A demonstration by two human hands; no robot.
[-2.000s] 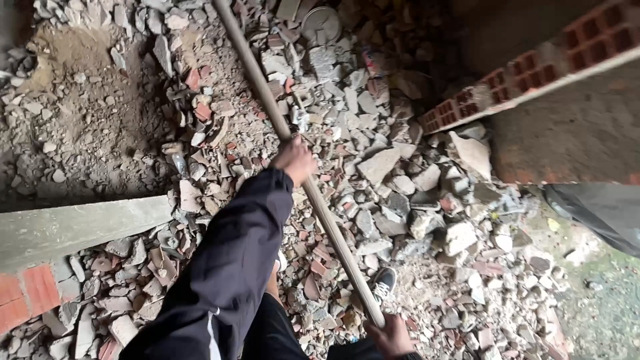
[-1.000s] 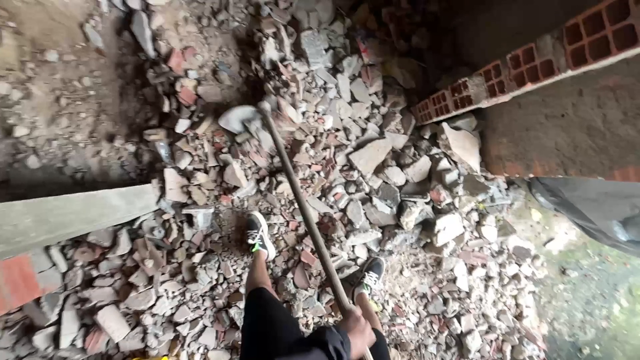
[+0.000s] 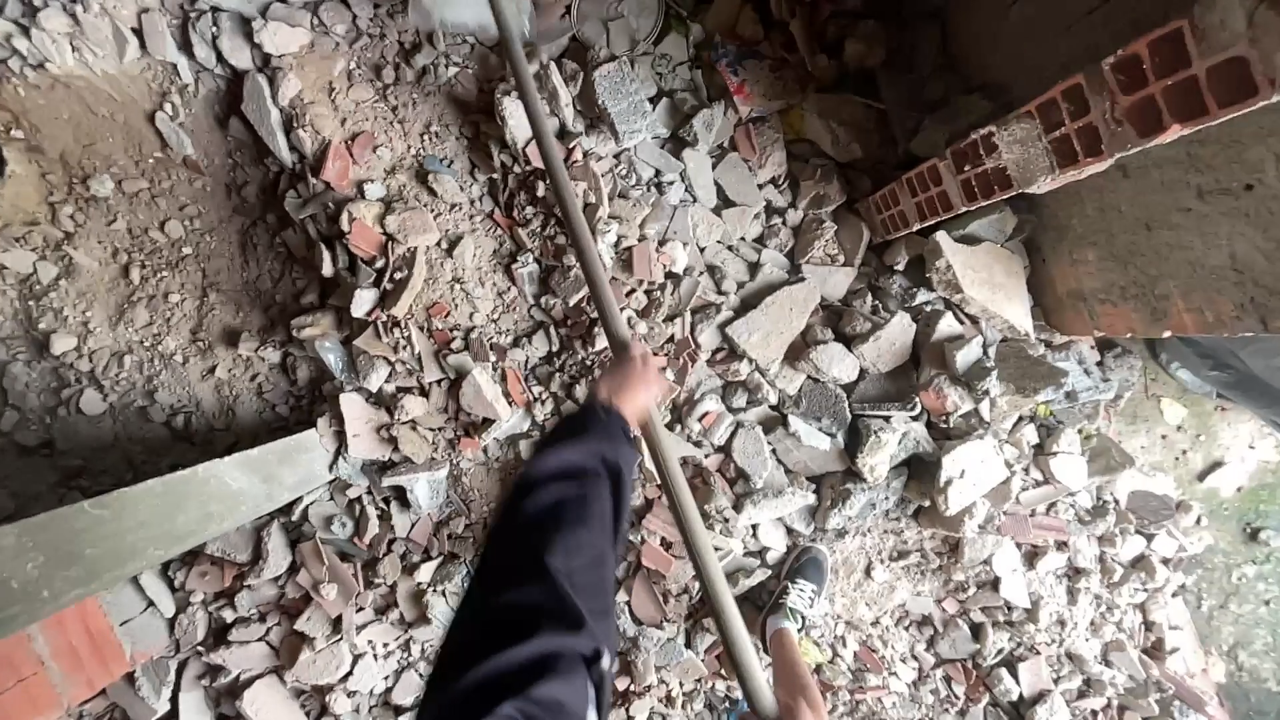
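A long, pale tool handle (image 3: 575,215) runs from the top edge down to the bottom right of the head view. My left hand (image 3: 632,385), its arm in a dark sleeve, is closed around the middle of this handle. At the top edge, a blurred, pale blade (image 3: 465,15), like that of a hoe, shows beside the handle; it is partly cut off. Under the handle and arm lies broken rubble (image 3: 770,325) of concrete, stone and red brick pieces. My right hand is not in view; the handle's lower end meets the bottom edge.
A row of hollow red bricks (image 3: 1065,130) edges a wall at upper right. A concrete beam (image 3: 165,515) rests at left above red brickwork (image 3: 65,655). Loose soil (image 3: 150,250) lies upper left. My shoe (image 3: 800,590) stands on rubble, right of the handle.
The blade, at the rubble's upper middle one second ago, is now at the top edge. My left hand is on the handle's middle, where no hand was one second ago.
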